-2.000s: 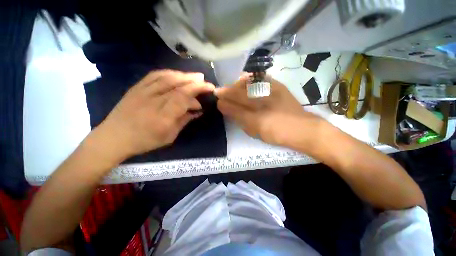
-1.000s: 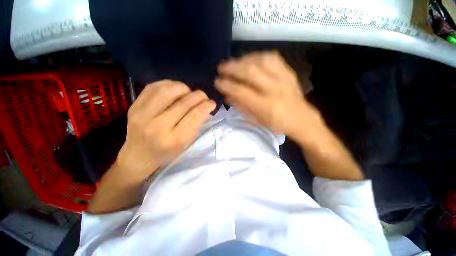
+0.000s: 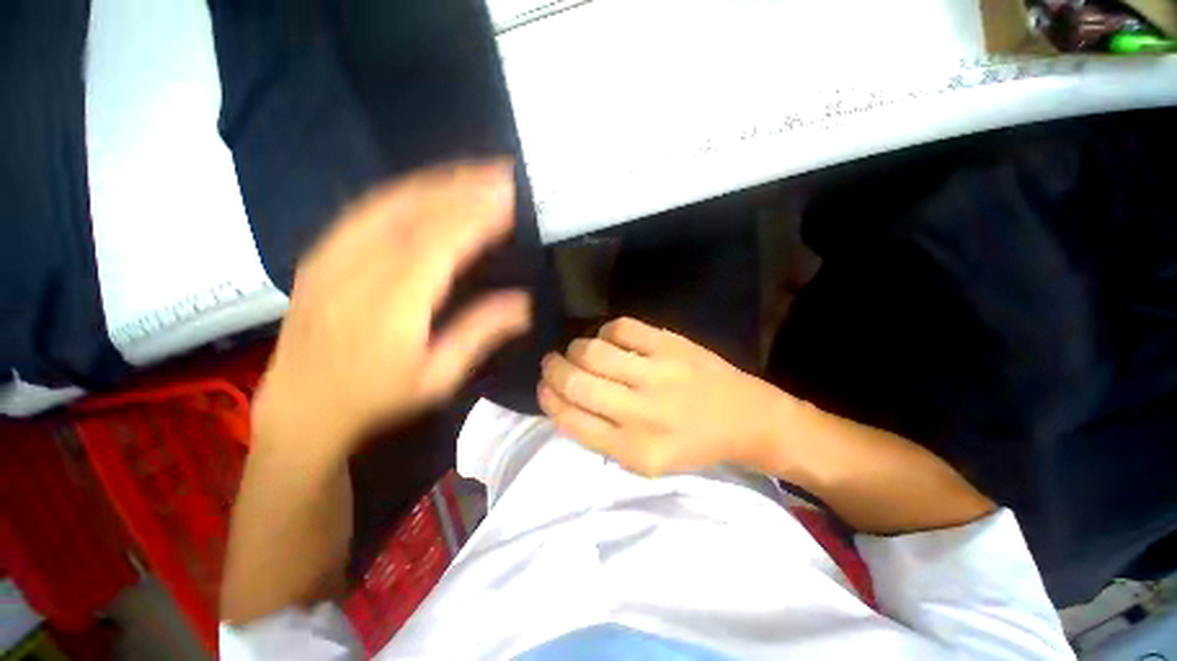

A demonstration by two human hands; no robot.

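A long dark cloth panel (image 3: 432,91) lies over the white table and hangs over its front edge towards my lap. My left hand (image 3: 387,284) is over the panel near the table edge, blurred, with thumb and fingers apart and nothing visibly pinched. My right hand (image 3: 645,394) is lower and to the right, in front of my shirt. Its fingers are curled at the panel's right edge near the hanging end; the fingertips are partly hidden.
The white table edge (image 3: 774,136) has printed ruler marks. More dark cloth (image 3: 39,194) hangs at the far left. A red plastic basket (image 3: 168,478) stands below left. A box (image 3: 1007,29) with small items is at the upper right. Dark cloth (image 3: 955,297) lies at the right.
The view has tilted back up a little from my lap. My left hand has moved up along the cloth and opened; my right hand has moved lower, its fingers at the cloth's edge.
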